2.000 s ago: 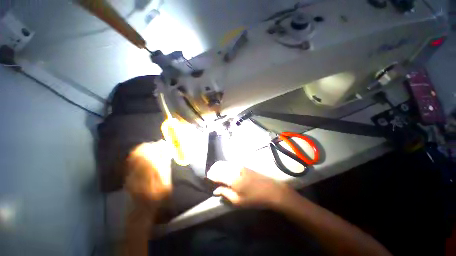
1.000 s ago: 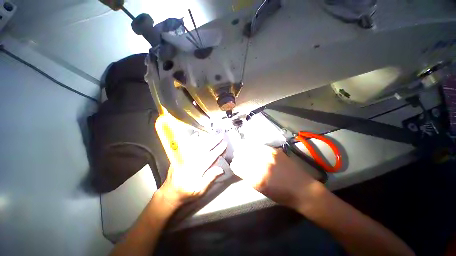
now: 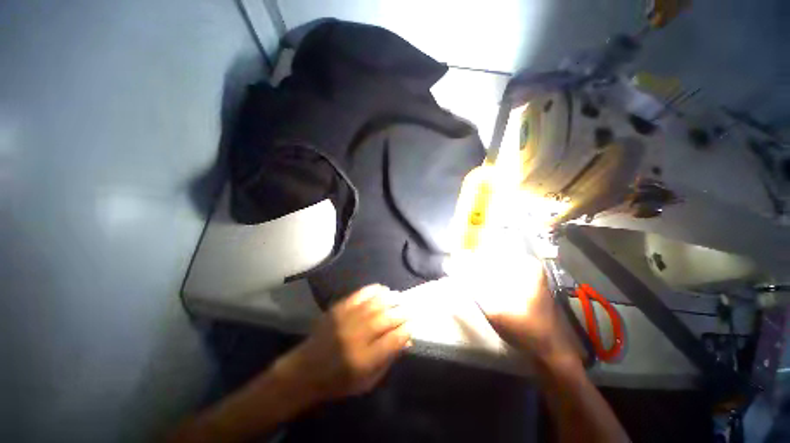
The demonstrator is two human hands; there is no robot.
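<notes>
The dark garment (image 3: 364,164) lies spread and wrinkled on the pale table left of the needle area, with a curved opening at its left. My left hand (image 3: 368,333) has its fingers closed on the garment's front edge near the table edge. My right hand (image 3: 520,298) is at the bright spot under the machine head; glare washes out its fingers and whatever lies under them. The yellow attachment (image 3: 475,212) hangs just above and left of my right hand. The presser foot and needle are lost in glare.
The machine head (image 3: 693,164) fills the upper right. Scissors with a red-orange handle loop (image 3: 602,324) lie right of my right hand. A long dark strip (image 3: 637,290) runs diagonally behind them. The pale table (image 3: 234,272) has its front edge below the garment, and a bluish wall stands left.
The view has swung left, so the machine appears further right. My left hand has moved away from the needle area to the garment's front edge. More of the garment shows spread out.
</notes>
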